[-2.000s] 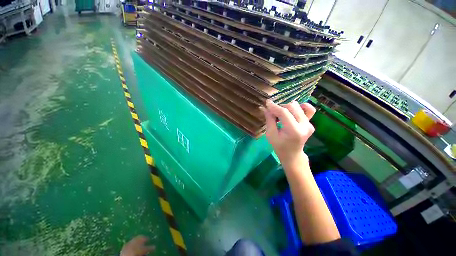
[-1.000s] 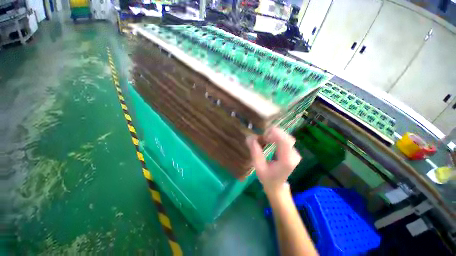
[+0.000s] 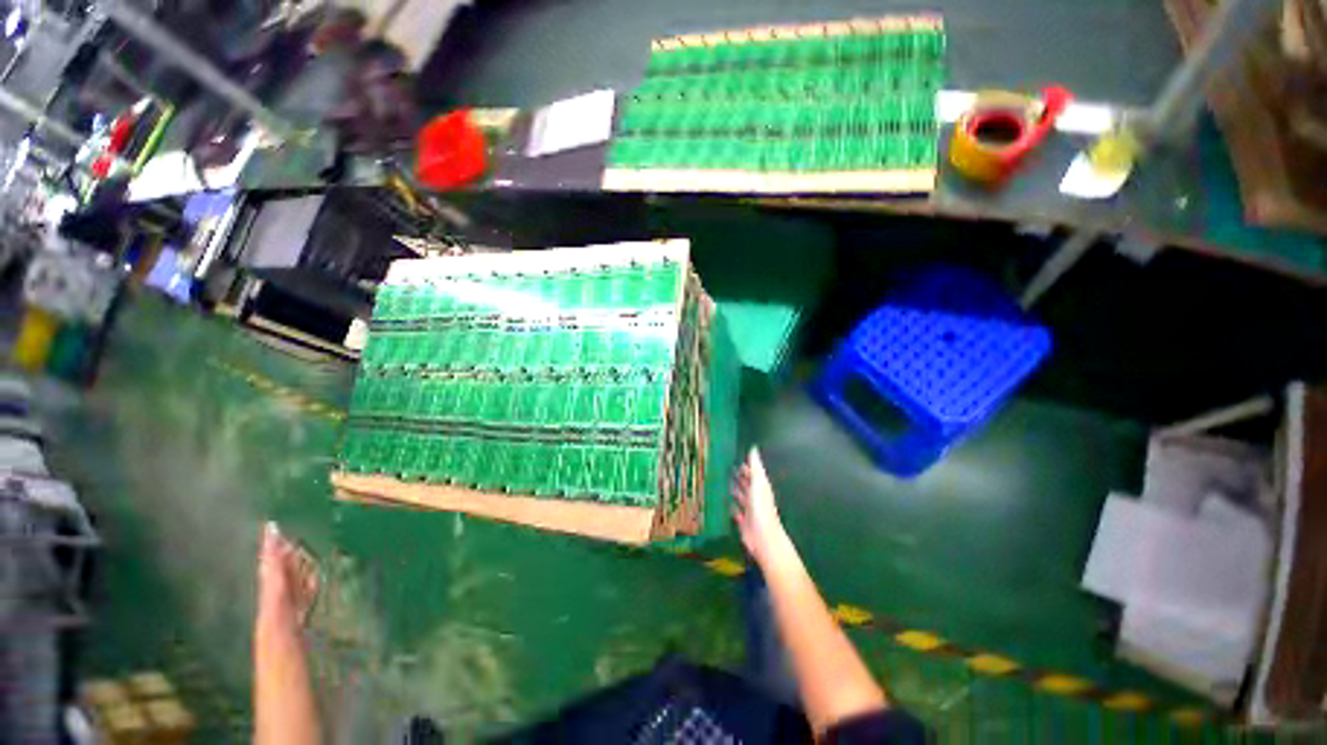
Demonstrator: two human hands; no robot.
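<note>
A tall stack of loaded layers stands in front of me, cardboard sheets (image 3: 495,510) with green circuit board panels (image 3: 517,364) on top. Part of a teal-green box (image 3: 720,422) shows beside its right side. My left hand (image 3: 288,571) is at the lower left of the stack, apart from it, fingers extended and holding nothing. My right hand (image 3: 752,507) is just right of the stack's near right corner, fingers extended, slightly blurred, with nothing seen in it. Another loaded layer (image 3: 786,105) lies on the bench behind.
The bench (image 3: 1077,211) runs across the back, with a yellow and red tape roll (image 3: 995,138), a red tray (image 3: 451,149) and a white paper (image 3: 571,122). A blue plastic stool (image 3: 939,364) stands right of the stack. White sheets (image 3: 1186,568) lean at the right. Yellow-black tape (image 3: 990,665) crosses the floor.
The view has turned so the stack now appears from another side, panel tops facing me. My right hand has come away from the layers' edge. My left hand has come into view.
</note>
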